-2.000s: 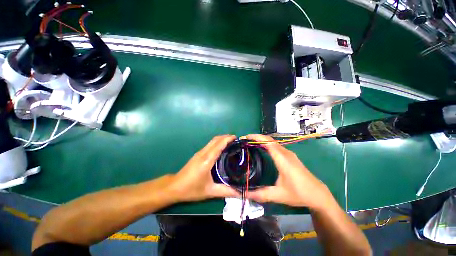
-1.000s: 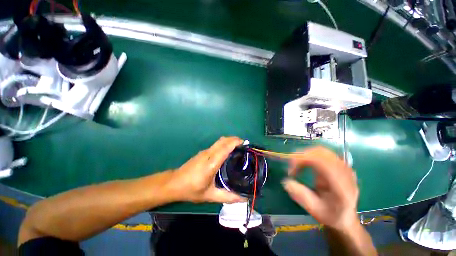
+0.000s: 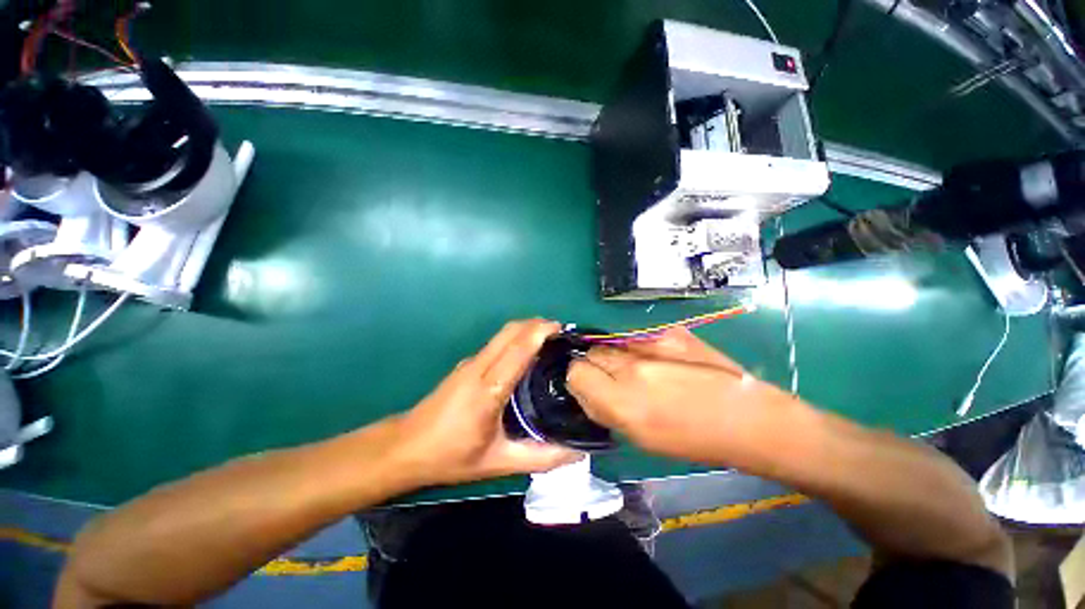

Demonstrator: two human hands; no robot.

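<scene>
A camera housing with a glossy black inside (image 3: 550,402) and a white mounting base (image 3: 572,495) is at the bench's near edge, open end up. My left hand (image 3: 482,410) grips its left side, thumb low and fingers at the top. My right hand (image 3: 648,393) is over the opening with its fingertips inside. What the fingertips touch is hidden. A wire harness of yellow and red strands (image 3: 690,321) runs from the top of the housing out to the right, above my right hand, ending in a small white plug.
A white-grey screw feeder (image 3: 752,179) stands beyond on the green bench. The electric screwdriver (image 3: 928,220) points in from the right. Waiting camera units (image 3: 179,190) are grouped at left; another (image 3: 1009,271) is at far right. A metal rail (image 3: 357,95) crosses behind.
My right hand has moved from the housing's right side, by way of the wires, to over the opening with its fingers inside. The red strand across the opening is no longer visible.
</scene>
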